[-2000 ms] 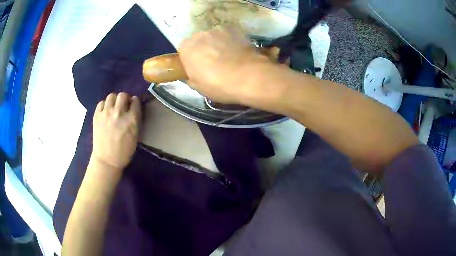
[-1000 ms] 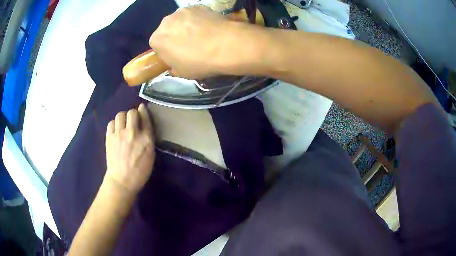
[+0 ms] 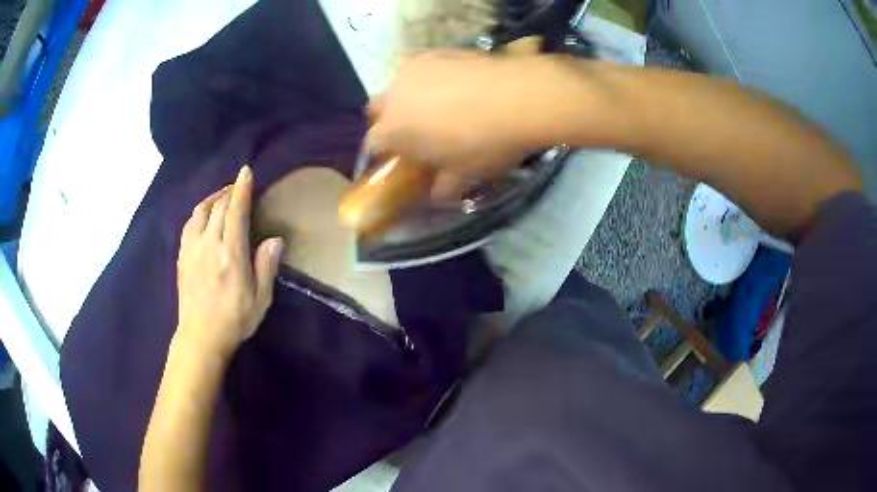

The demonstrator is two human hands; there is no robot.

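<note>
A dark purple-black garment (image 3: 279,404) lies spread on the white board. Its curved opening (image 3: 337,309) shows a beige-grey surface (image 3: 313,226) inside. A thin shiny strip runs along the near edge of the opening. My right hand (image 3: 462,125) grips the orange-brown handle of the steam iron (image 3: 442,240), blurred; the iron's tip is over the right side of the opening. Whether the soleplate touches the cloth is unclear. My left hand (image 3: 226,264) lies flat on the garment at the opening's left edge, thumb apart from the fingers, pinching nothing.
The white board (image 3: 91,183) has a brown scorched patch at the top. A blue frame (image 3: 43,125) stands at the left. At the right are speckled floor, a round white disc (image 3: 719,233), a wooden frame (image 3: 688,336) and a grey panel (image 3: 798,58).
The iron has moved right and nearer to me, uncovering the top of the opening. My left hand's fingers have straightened and its thumb has spread away.
</note>
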